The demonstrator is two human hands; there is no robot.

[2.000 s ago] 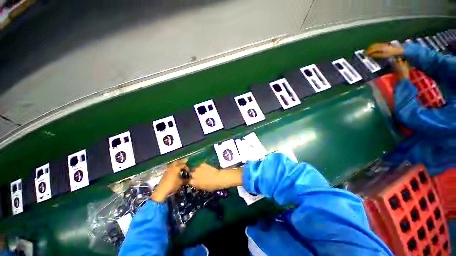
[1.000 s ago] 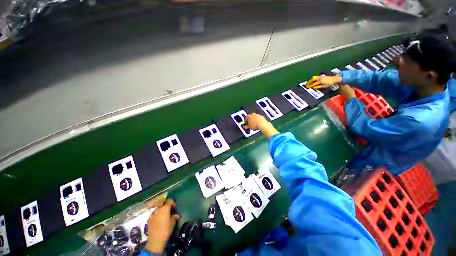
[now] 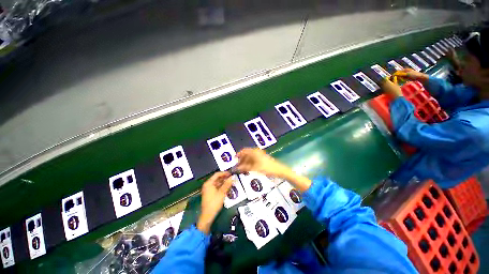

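Note:
My left hand (image 3: 214, 195) and my right hand (image 3: 256, 162) meet fingertip to fingertip above the white cards, with a small dark piece (image 3: 234, 170) between them. Its details are too small to tell. White cards with dark round marks (image 3: 261, 227) lie in an overlapping pile below my hands. A heap of small black accessories (image 3: 214, 249) lies left of the cards, partly hidden by my left sleeve. Above my hands, white insert trays (image 3: 177, 166) with dark cutouts stand in a row on the belt, with black boxes (image 3: 149, 179) between them.
A clear bag (image 3: 140, 241) with black pieces lies at lower left. A red-orange parts tray (image 3: 437, 227) stands at lower right. A neighbour in blue (image 3: 439, 126) works at the belt on the right, beside another red tray (image 3: 421, 101). A grey partition runs behind the belt.
My right hand has come back from an insert tray on the belt to my left hand. My left hand has risen from beside the black heap. The view has shifted.

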